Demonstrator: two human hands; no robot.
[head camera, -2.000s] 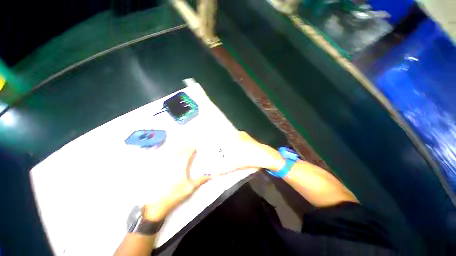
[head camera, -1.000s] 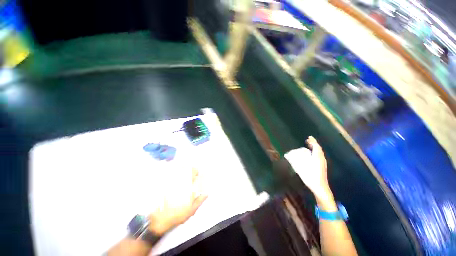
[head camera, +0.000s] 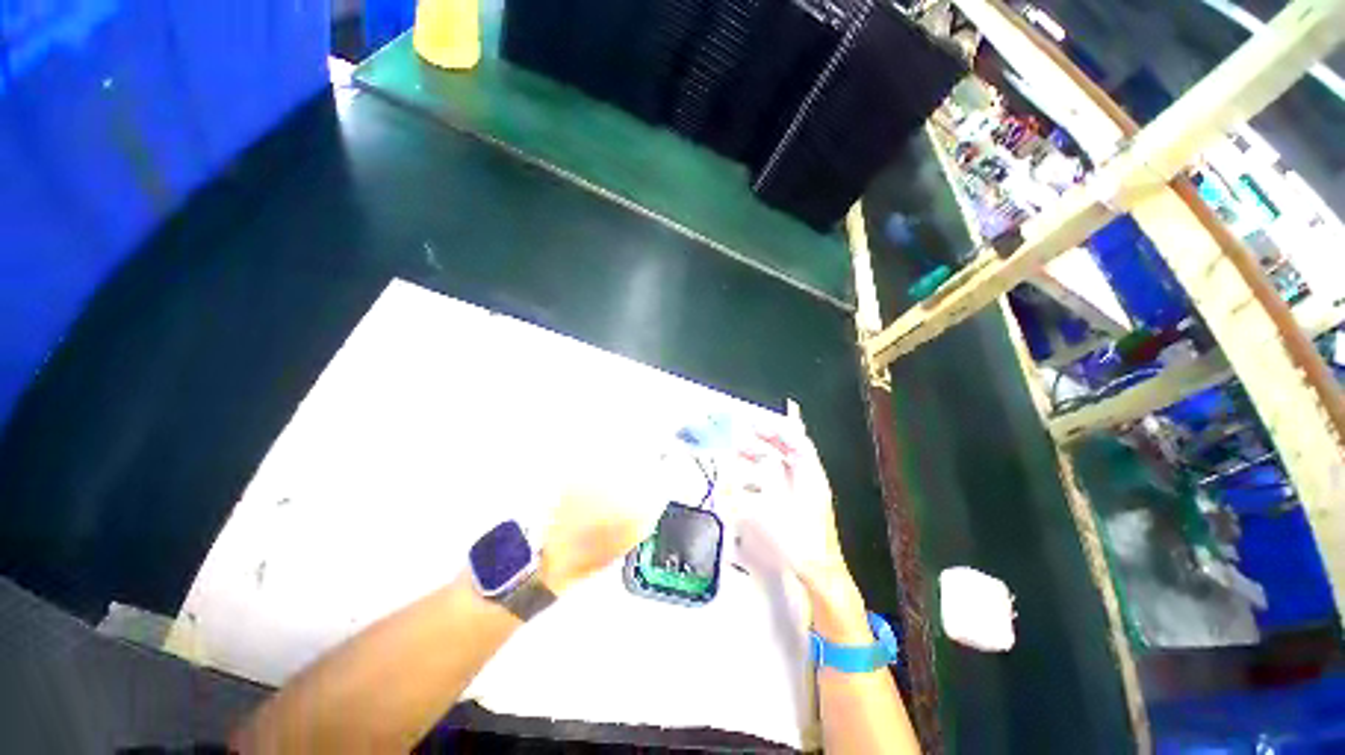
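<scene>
An open housing (head camera: 680, 555) with a dark inside and a green edge is between my hands, low over or on the white sheet (head camera: 398, 443). A thin dark wire loops up from it toward a pale blue cover (head camera: 708, 432), partly lost in glare. My left hand (head camera: 593, 534) is at the housing's left side, its fingertips against the edge. My right hand (head camera: 785, 499) is right of the housing, fingers pointing left near the cover. Glare hides whether it grips anything. A white closed unit (head camera: 977, 608) lies on the conveyor belt.
The dark green conveyor (head camera: 959, 487) runs along the right, beyond a rusty rail (head camera: 900, 546). A cream frame (head camera: 1018, 266) crosses above it. Black ribbed stacks (head camera: 738, 89) and a yellow bottle (head camera: 447, 33) stand at the back. A blue panel (head camera: 148, 162) is at upper left.
My right hand has come back from over the conveyor to the sheet. The white unit now lies on the belt. Both hands are now at the housing and cover. The view has turned.
</scene>
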